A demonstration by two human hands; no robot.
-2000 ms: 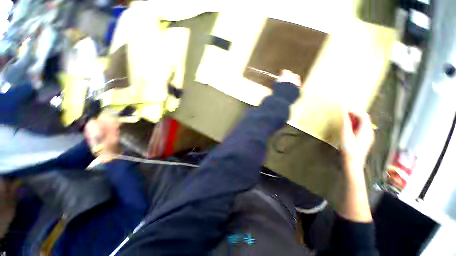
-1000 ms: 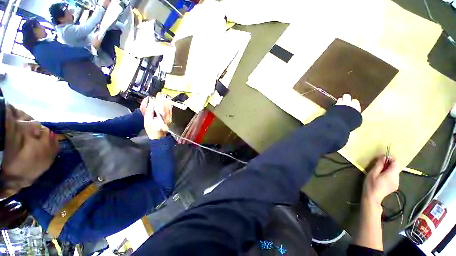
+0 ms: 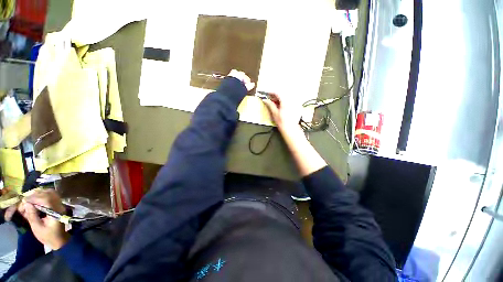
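A large pale panel (image 3: 171, 82) lies on the olive-green table, with a dark brown square patch (image 3: 229, 47) on it. A thin pale line with loose threads (image 3: 209, 76) crosses the patch's lower part. My left hand (image 3: 242, 79) rests at the patch's lower right corner; its fingers are small in view, and whether they pinch anything is unclear. My right hand (image 3: 272, 106) is close beside it at the patch's lower right corner, closed around slim metal snips (image 3: 261, 95) that point toward my left hand.
Layered yellow pieces (image 3: 77, 121) lie at left. Another person's hands (image 3: 43, 217) hold something slim at lower left. A black cord loop (image 3: 260, 142) lies below the panel. A red can (image 3: 368, 131) and cables stand at right beside the silver-white cabinet (image 3: 386, 82).
The view has turned from the neighbouring worker toward the panel. My right hand with the snips has moved from the panel's lower right edge up beside my left hand.
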